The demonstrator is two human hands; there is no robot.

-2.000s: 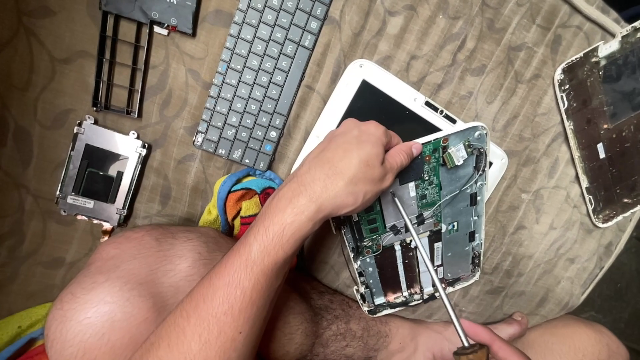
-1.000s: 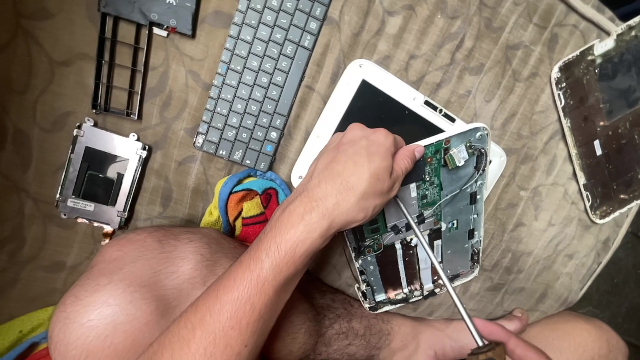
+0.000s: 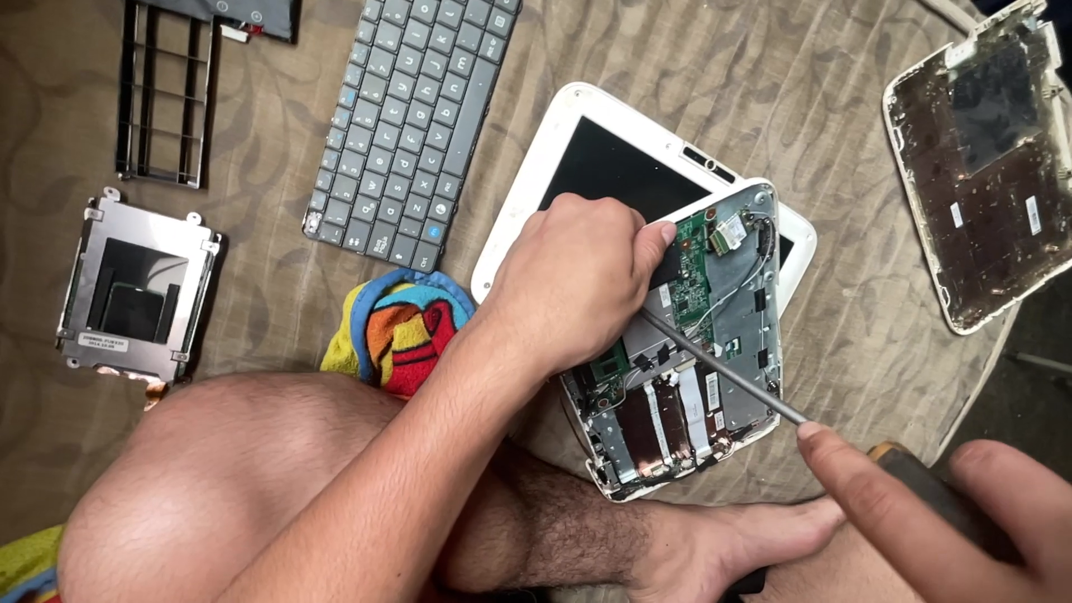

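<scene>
My left hand (image 3: 578,276) is curled over the upper left part of an opened laptop base (image 3: 741,360), its thumb near the green circuit board (image 3: 695,293); its fingertips and whatever they touch are hidden. My right hand (image 3: 930,511), at the lower right, holds a screwdriver (image 3: 729,368) by its dark handle, the index finger lying along the shaft. The shaft slants up left across the base, and its tip is at the metal plate beside my left hand. Beneath the base lies a white-framed laptop screen (image 3: 636,167), turned at another angle.
A grey keyboard (image 3: 410,126) lies above left of the screen. Farther left are a metal drive caddy (image 3: 138,293) and a black slotted frame (image 3: 163,100). A stained laptop cover (image 3: 988,176) is at the right. A colourful cloth (image 3: 402,331) lies beside my knee, on the patterned fabric.
My right hand has come farther into view, and its index finger now lies on the screwdriver's shaft. The shaft slants at a flatter angle. My left hand has stayed on the laptop base.
</scene>
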